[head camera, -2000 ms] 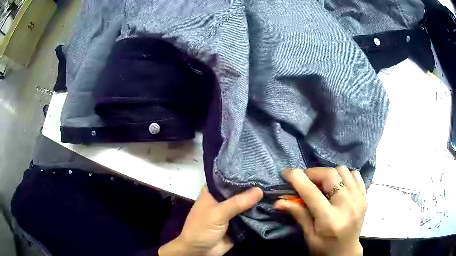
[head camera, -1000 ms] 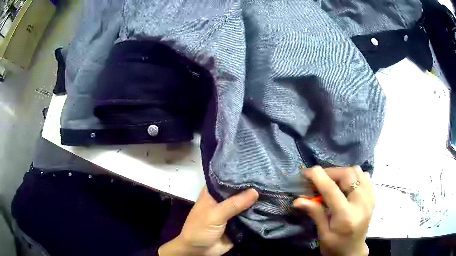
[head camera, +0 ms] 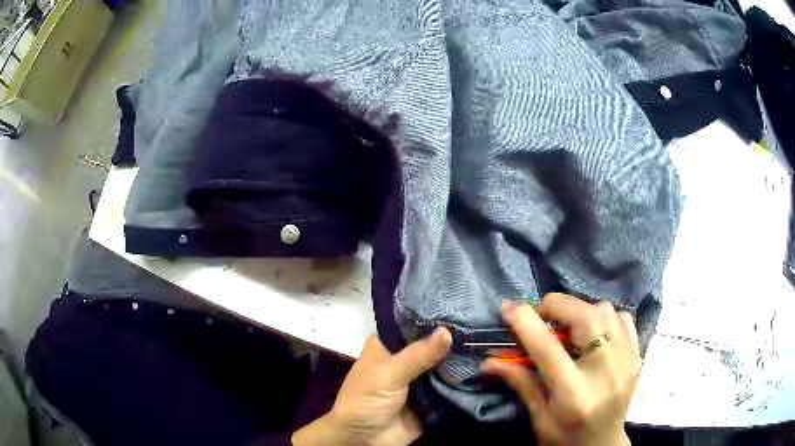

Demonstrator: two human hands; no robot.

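Note:
A denim jacket (head camera: pixel 532 104), grey inside and near-black outside, covers the table. Its seam (head camera: pixel 475 333) runs along the edge nearest me. My left hand (head camera: pixel 383 388) is bare and pinches the seam's left end between thumb and fingers. My right hand (head camera: pixel 571 366), with a ring on one finger, holds orange thread snips (head camera: pixel 514 358). Their thin silver blade points left, at the seam, close to my left thumb. Most of the snips is hidden in the fingers. I cannot make out single loose threads.
A dark band with silver buttons (head camera: pixel 248 241) lies at the left. Another dark garment (head camera: pixel 166 375) is at the lower left. Grey and dark cloth with buttons (head camera: pixel 689 96) lies upper right. The white table (head camera: pixel 706 348) has pen marks. A tan box (head camera: pixel 65 61) stands at upper left.
My right hand has moved back left toward my left thumb, and the snips' blade now shows at the seam. My left hand keeps its hold. The whole view has shifted slightly.

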